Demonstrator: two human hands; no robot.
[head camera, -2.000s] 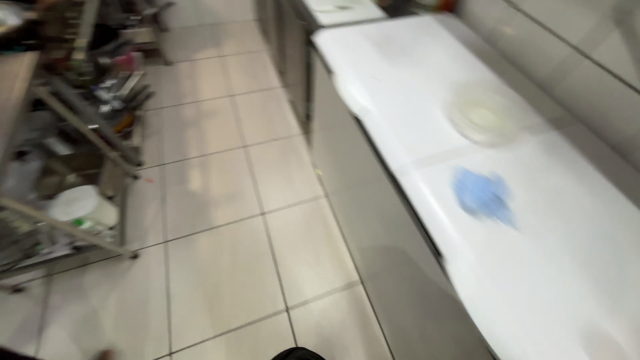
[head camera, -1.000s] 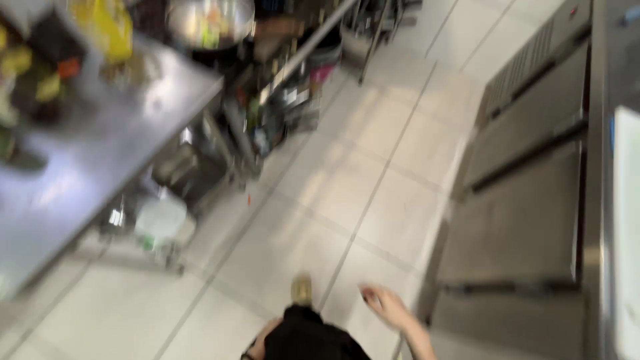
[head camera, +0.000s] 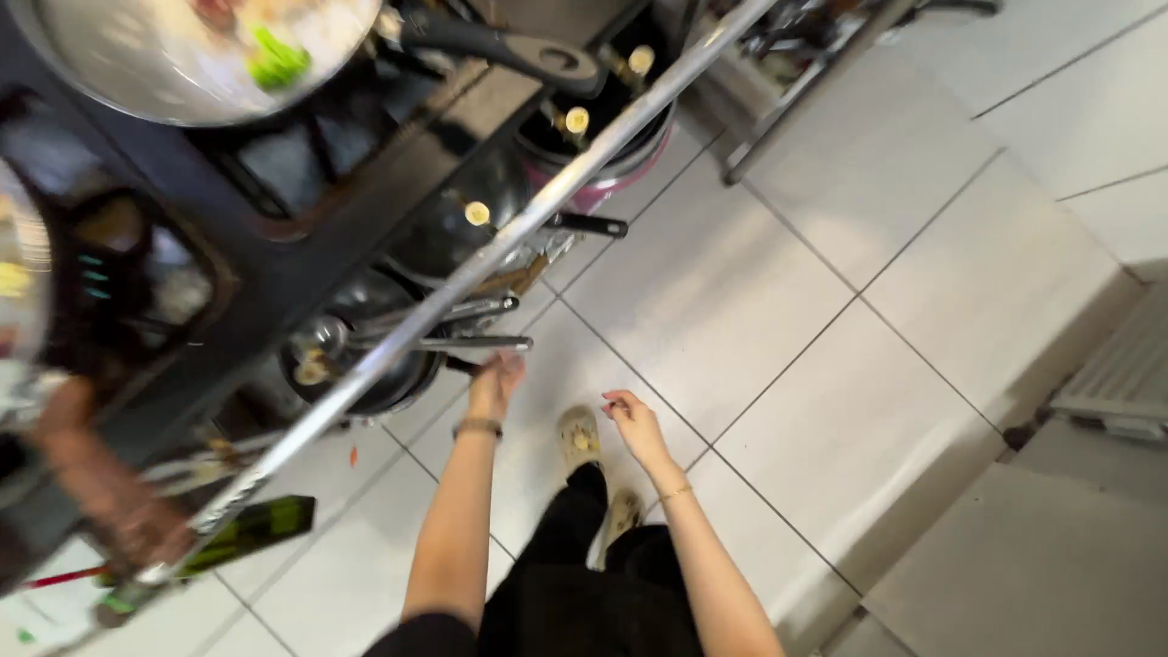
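My left hand (head camera: 497, 377) reaches to the handle of a black frying pan (head camera: 392, 388) below the stove; blur hides whether its fingers close on the handle. Metal utensil handles (head camera: 470, 344) lie across that pan, just above my fingers. My right hand (head camera: 630, 415) hangs over the floor with loosely curled fingers and holds nothing that I can see. On the stove (head camera: 301, 219) at the upper left stands a large frying pan (head camera: 119, 68) with food and a green leafy piece in it.
A metal rail (head camera: 511, 237) runs diagonally before the stove. A second pan (head camera: 18, 283) stands at the left edge. A green bottle (head camera: 255, 534) lies behind the rail. Cabinets (head camera: 1031, 547) stand on the right, and a metal rack (head camera: 794, 100) at the top.
The view has moved to the stove, with the pans below it now close. My left hand has come forward to a pan handle. Both forearms now show.
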